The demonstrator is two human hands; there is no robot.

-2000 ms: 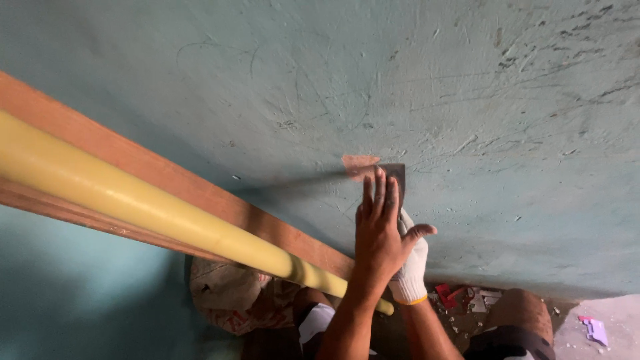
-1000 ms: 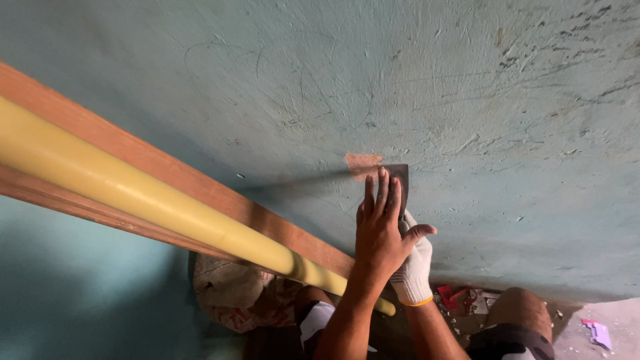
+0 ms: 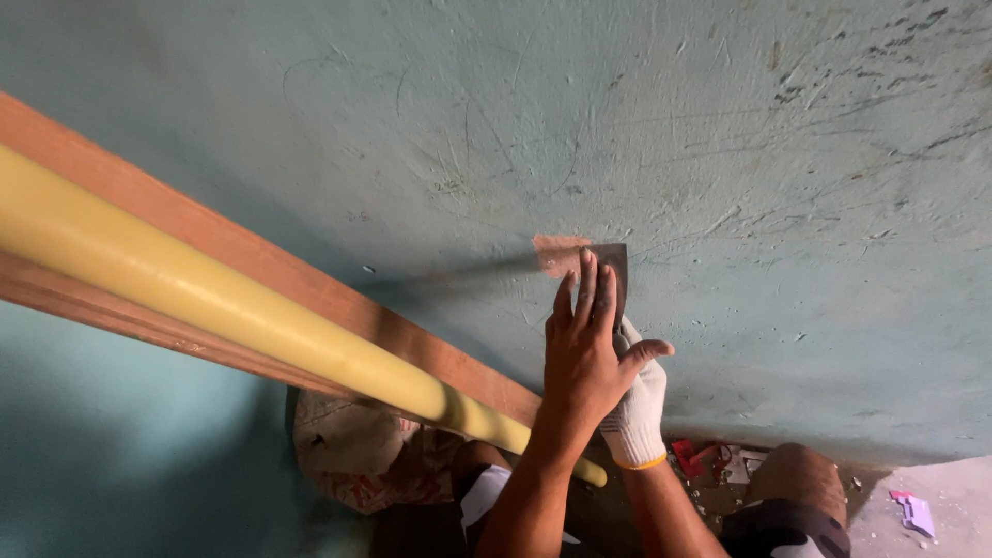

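Note:
A metal scraper blade (image 3: 618, 275) lies against the blue-green painted wall (image 3: 434, 116), its upper left corner over a bare reddish patch (image 3: 556, 254). My right hand (image 3: 639, 403), in a white knit glove with a yellow cuff edge, is wrapped round the scraper's lower end; the handle is hidden. The ungloved left hand (image 3: 585, 349) crosses in front of it, fingertips pressing flat on the blade and thumb stretched out to the right.
A yellow pipe (image 3: 256, 302) runs diagonally along a brown wooden frame (image 3: 186, 209) on the left. Below it is a crumpled sack (image 3: 349, 449). Red plastic pieces (image 3: 688, 459), flakes and a purple plastic piece (image 3: 916, 514) lie at the wall's foot. My knees are near the bottom edge.

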